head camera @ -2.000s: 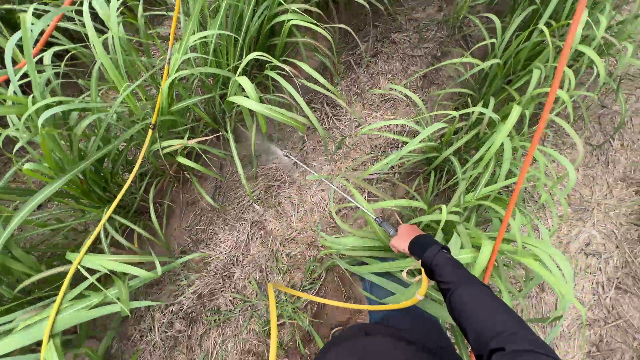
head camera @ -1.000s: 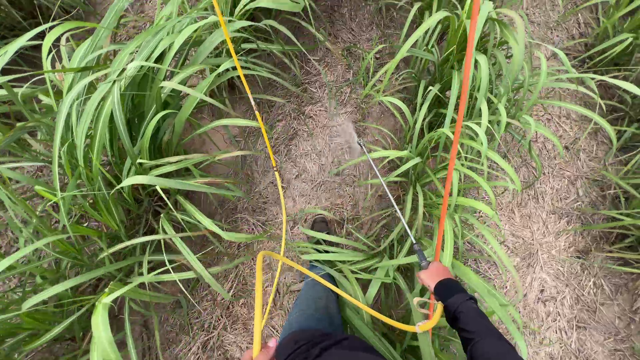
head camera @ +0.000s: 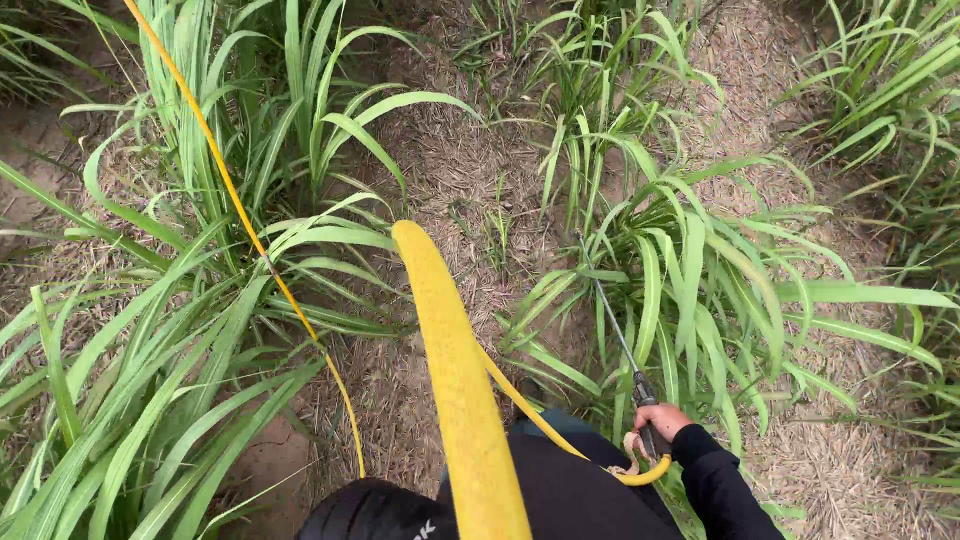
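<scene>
My right hand (head camera: 662, 421), in a black sleeve, grips the dark handle of a metal spray lance (head camera: 616, 328) at the lower right. The lance points up and slightly left, its tip beside a clump of long-leaved grass. From the handle's lower end a yellow hose (head camera: 459, 360) curves left, then rises in a large loop close to the camera, crossing the lower middle. A strip of pale cloth is tied where hose and handle meet. My left hand is not in view; a black sleeve (head camera: 375, 514) shows at the bottom edge.
Tall green grass clumps (head camera: 172, 322) stand on the left, with more (head camera: 697, 247) on the right and at the upper right. Dry straw and bare soil (head camera: 450, 157) run between the rows. A thinner yellow hose (head camera: 225, 172) with a joint slants down the left side.
The orange hose on the right has gone out of view. My left hand, at the bottom edge a second ago, is no longer seen. The yellow hose loop now rises much nearer the camera.
</scene>
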